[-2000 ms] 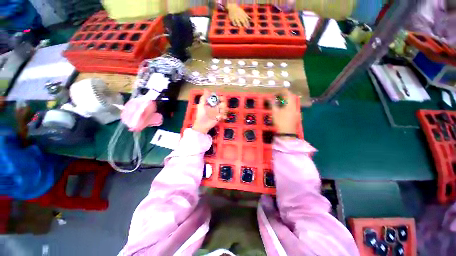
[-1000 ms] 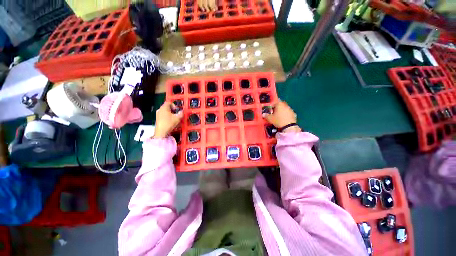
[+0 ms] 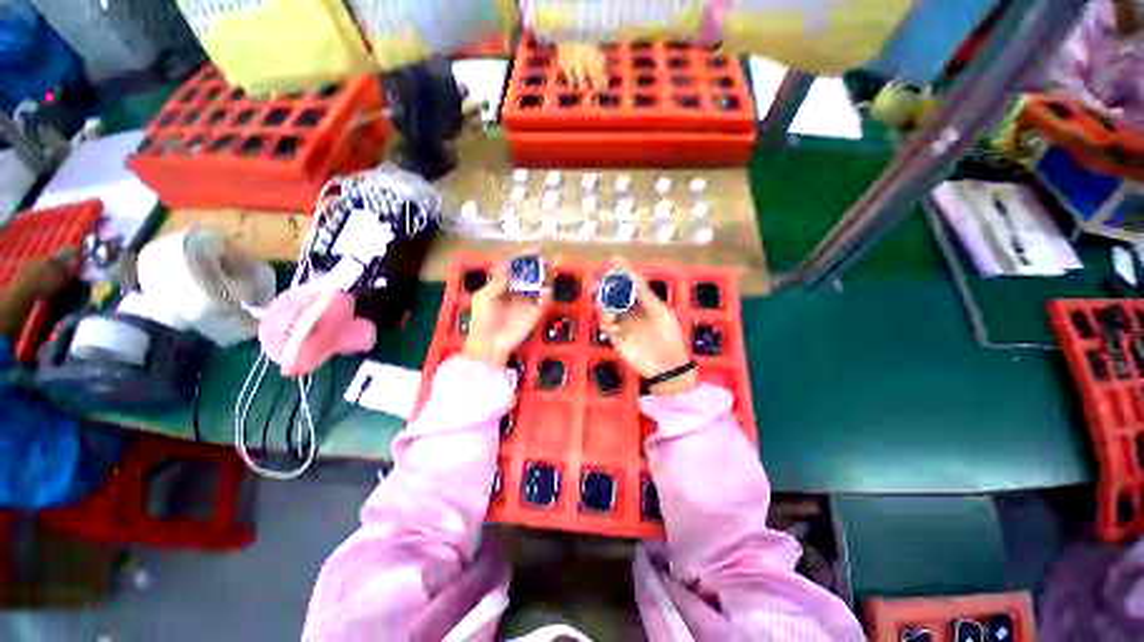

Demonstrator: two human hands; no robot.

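Observation:
My left hand (image 3: 502, 316) holds a smartwatch (image 3: 528, 272) with a lit screen of small pale icons above the work tray. My right hand (image 3: 649, 336) holds a second smartwatch (image 3: 617, 292) with a bluish-white lit screen. The two watches are side by side, faces up, and do not touch. Below them the red work tray (image 3: 561, 420) lies on the bench, with dark watches in many pockets and several red pockets empty. My hands and sleeves hide part of the tray.
White charging pucks (image 3: 625, 207) sit on a brown board (image 3: 740, 213) behind the tray. Stacked red trays (image 3: 627, 148) stand at the back. Left are a pink fan (image 3: 307, 329), white fan (image 3: 188, 276) and tape dispenser (image 3: 113, 357). A metal post (image 3: 935, 138) slants at right.
A second ago both hands were at the tray's sides; now they are closer together over its upper part, each with a lit watch. The tray appears lower in the picture.

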